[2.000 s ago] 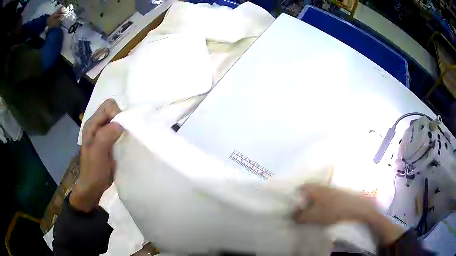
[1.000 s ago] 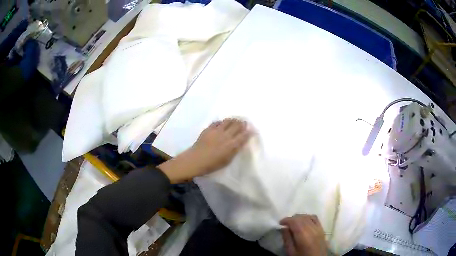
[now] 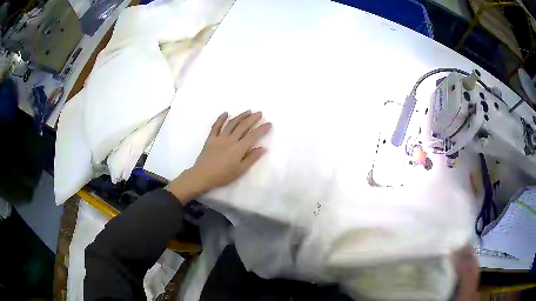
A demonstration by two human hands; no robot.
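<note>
A white cloth piece (image 3: 305, 206) lies over the front of the white table and hangs over its front edge. My left hand (image 3: 232, 147) lies flat on the cloth's left part, palm down, fingers spread. My right hand (image 3: 467, 273) is at the cloth's lower right corner, blurred and partly cut off by the lower edge; its fingers cannot be made out. The sewing machine (image 3: 455, 111) stands at the right, an orange-red piece (image 3: 421, 156) beside its needle area. The grey lamp stick (image 3: 404, 120) hangs left of the machine head.
Heaped cream cloth (image 3: 126, 94) lies at the left, beyond the white table's edge. Black-handled shears (image 3: 485, 203) lie under the machine arm, beside a printed sheet (image 3: 514, 226). A blue bin (image 3: 397, 14) is behind. A yellow bar (image 3: 97, 203) runs below the heap.
The cloth has been drawn rightward and lies flatter below the machine. My right hand has moved right with its edge. My left hand has spread flat. The view has shifted, showing more of the machine.
</note>
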